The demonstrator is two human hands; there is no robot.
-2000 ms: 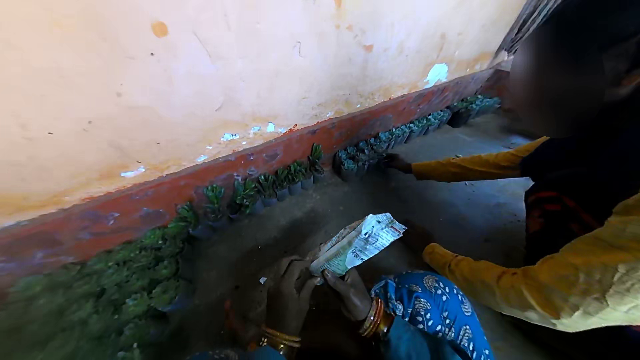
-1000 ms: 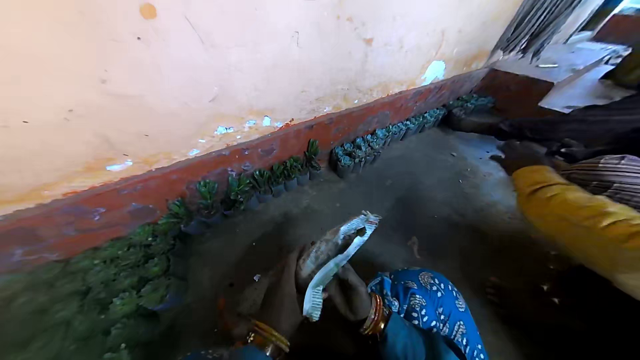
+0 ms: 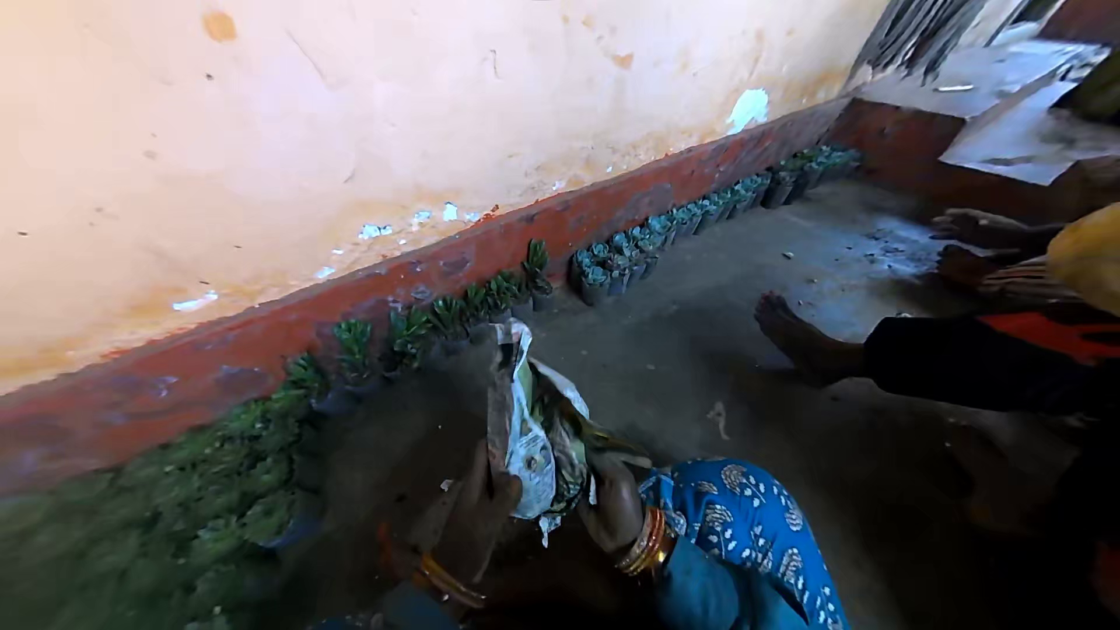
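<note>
A printed paper or thin plastic packet, torn and spread at its top, stands between my two hands near the lower middle of the head view. My left hand, with bangles at the wrist, grips its left side. On the packet's lower right side my right hand is closed, also with bangles. Something dark green and brownish shows inside the folds; what it is I cannot tell.
Small potted plants line the red base of the wall. Potted succulents continue to the right. Many more green plants fill the lower left. Another person's foot and hand are at the right, over the concrete floor.
The packet was flatter and folded; now it is upright and spread open between my hands. The other person's reaching arm has drawn back to the right from the potted succulents.
</note>
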